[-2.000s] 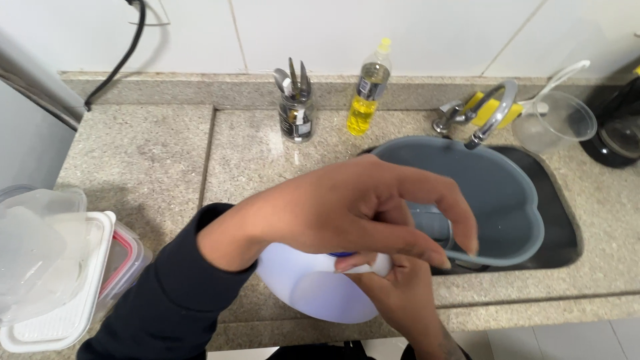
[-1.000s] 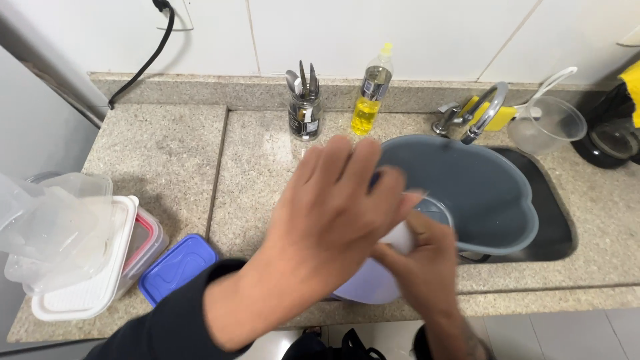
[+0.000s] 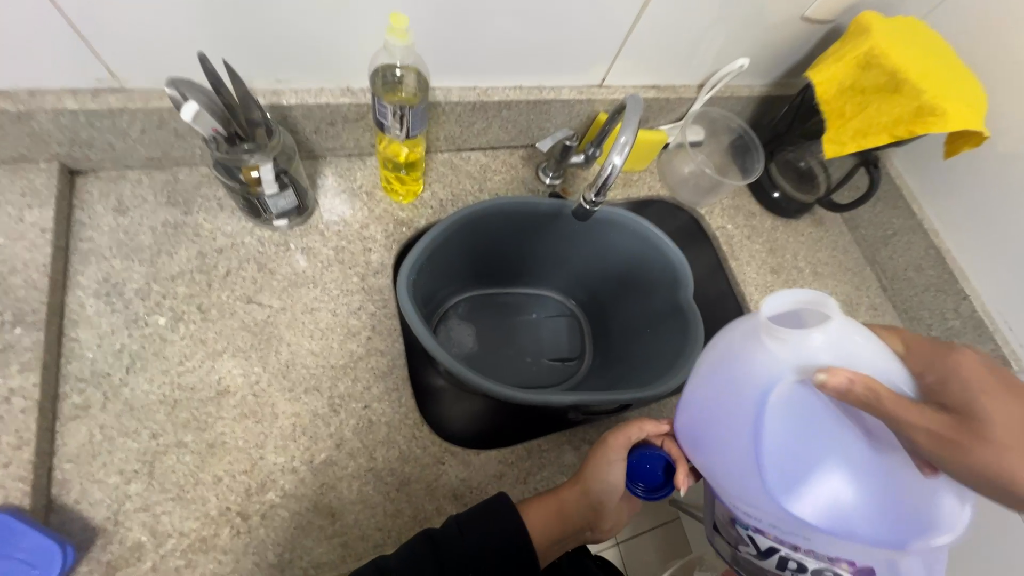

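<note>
My left hand (image 3: 612, 480) holds a blue screw cap (image 3: 650, 472), its hollow side facing up, just below the sink's front edge. My right hand (image 3: 952, 408) grips a large translucent jug of purple liquid (image 3: 808, 448) near its shoulder, at the lower right. The jug's mouth is uncovered and close to the right front rim of a grey plastic basin (image 3: 552, 396). That basin sits in the black sink (image 3: 464, 428), below the curved chrome faucet (image 3: 620, 152). A little liquid or wetness shows on its bottom.
Behind stand a glass jar of cutlery (image 3: 268, 180) and a bottle of yellow liquid (image 3: 402, 132). Right of the faucet are a yellow sponge (image 3: 640, 148), a clear plastic container (image 3: 712, 156) and a black coffee maker (image 3: 792, 180) under a yellow cloth (image 3: 896, 84). A blue lid (image 3: 32, 544) lies lower left.
The blue cap is off the jug and in my left hand. My hands have moved apart, and the jug is now at the right, beside the basin. The view has shifted closer to the sink.
</note>
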